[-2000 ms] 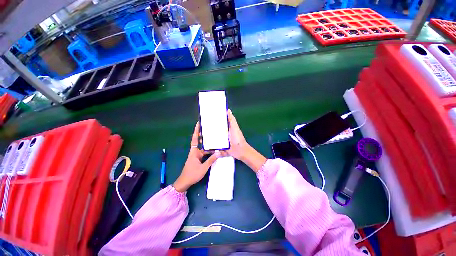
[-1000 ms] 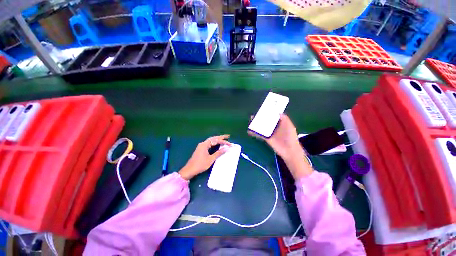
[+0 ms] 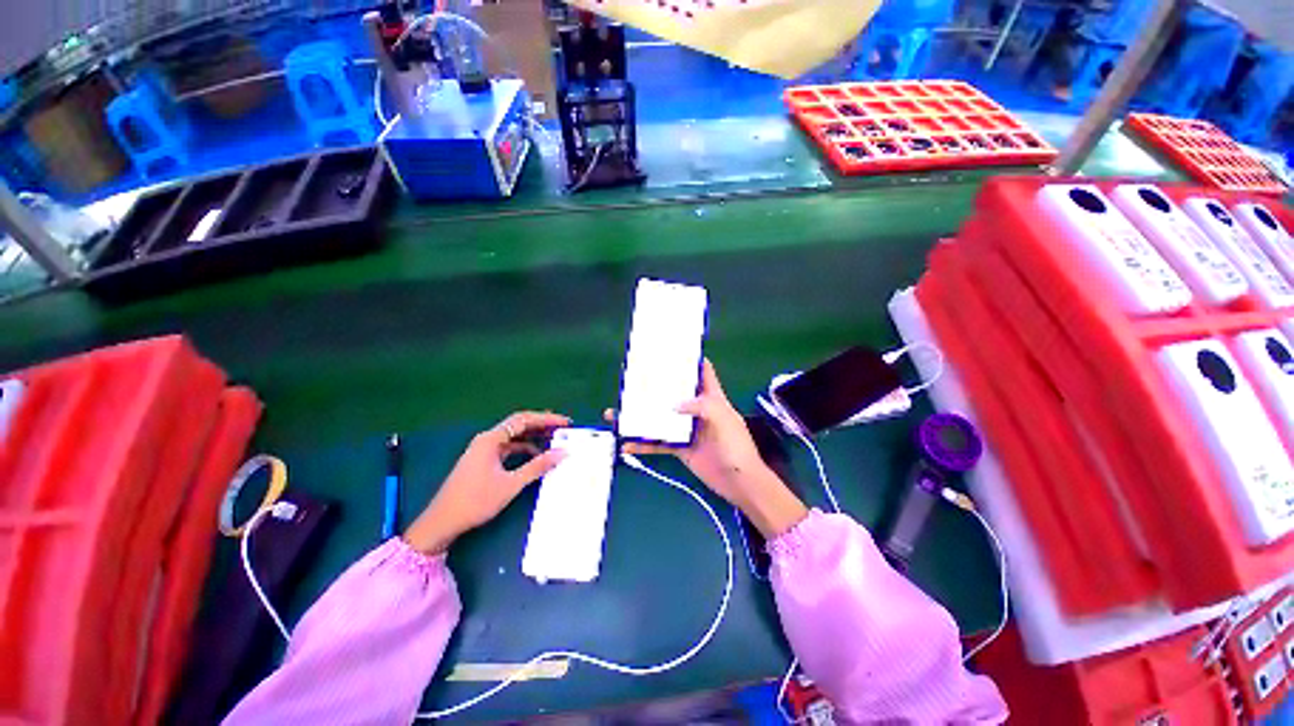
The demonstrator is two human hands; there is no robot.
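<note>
A smartphone [image 3: 663, 360] with a glaring white screen is held upright in my right hand [image 3: 718, 441], thumb on its lower right edge. A white power bank [image 3: 571, 508] lies flat on the bench just below and left of it. My left hand [image 3: 494, 479] has thumb and fingers at the power bank's upper left edge; the fingertips beyond its top end are partly hidden. A white USB cable [image 3: 731, 556] loops from near the power bank's top right corner, right and down across the bench.
Red tray stacks stand left [image 3: 114, 496] and right [image 3: 993, 383], the right one bearing white units. A dark phone on a white unit [image 3: 840, 390], a purple-ringed fan [image 3: 930, 482], a pen [image 3: 392, 487], a tape roll [image 3: 233, 496] and a beige strip [image 3: 490, 671] lie around.
The smartphone has turned from tilted to nearly upright and moved close to the power bank's top. My left hand stays at the power bank. The whole view has shifted.
</note>
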